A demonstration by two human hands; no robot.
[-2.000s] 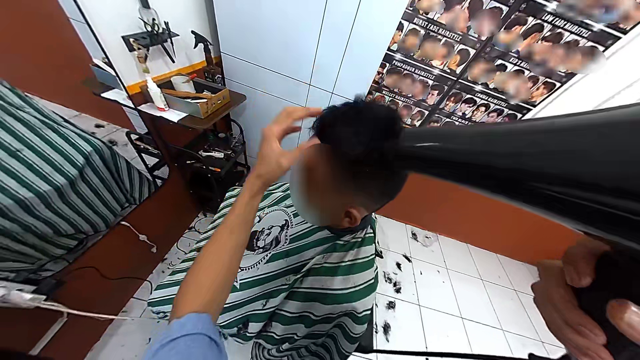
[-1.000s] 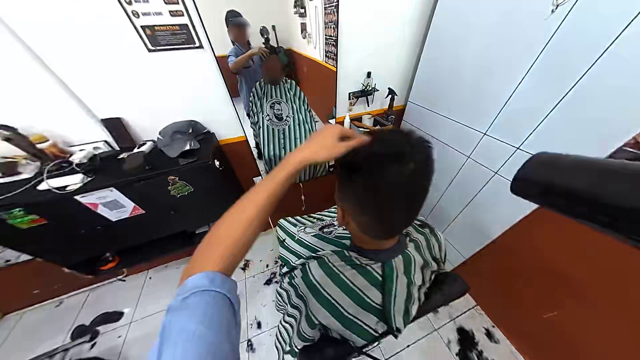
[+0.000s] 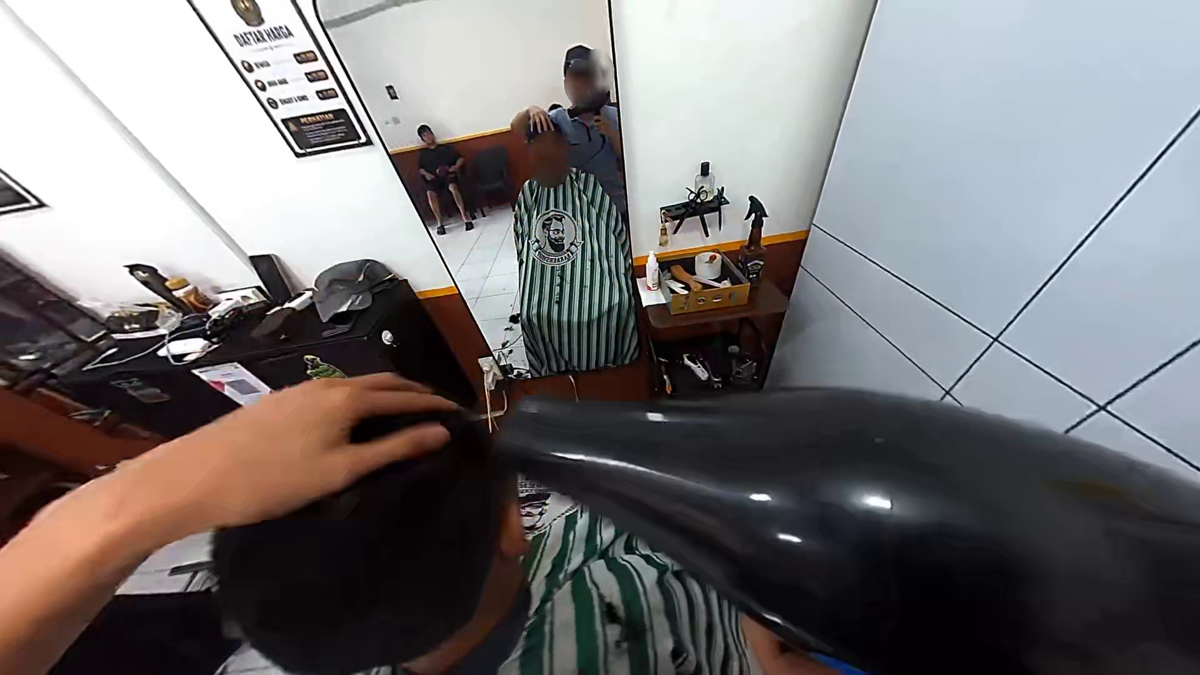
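My left hand (image 3: 347,445) lies on top of a seated person's dark hair (image 3: 366,572), the thumb apart from the other fingers. Close in front of the camera, a glossy black hair dryer (image 3: 797,487) spans the right side, its nozzle end beside the hair and near my left fingertips. Only a sliver of my right hand (image 3: 771,649) shows under the dryer; the grip itself is hidden behind it, though the mirror shows a hand raised at a dark object. A green-and-white striped barber cape (image 3: 609,600) covers the seated person.
A tall wall mirror (image 3: 478,272) reflects both people and another seated person. Right of it, a small shelf (image 3: 717,314) bears a box (image 3: 708,298), a spray bottle (image 3: 753,248) and a white bottle (image 3: 652,271). A black cabinet (image 3: 347,352) at left carries a grey cap (image 3: 352,286) and cables.
The view has swung round considerably. My left hand was raised at the front of the hair and now lies on top of it. The dryer nozzle, apart from the head one second ago, is now beside the hair.
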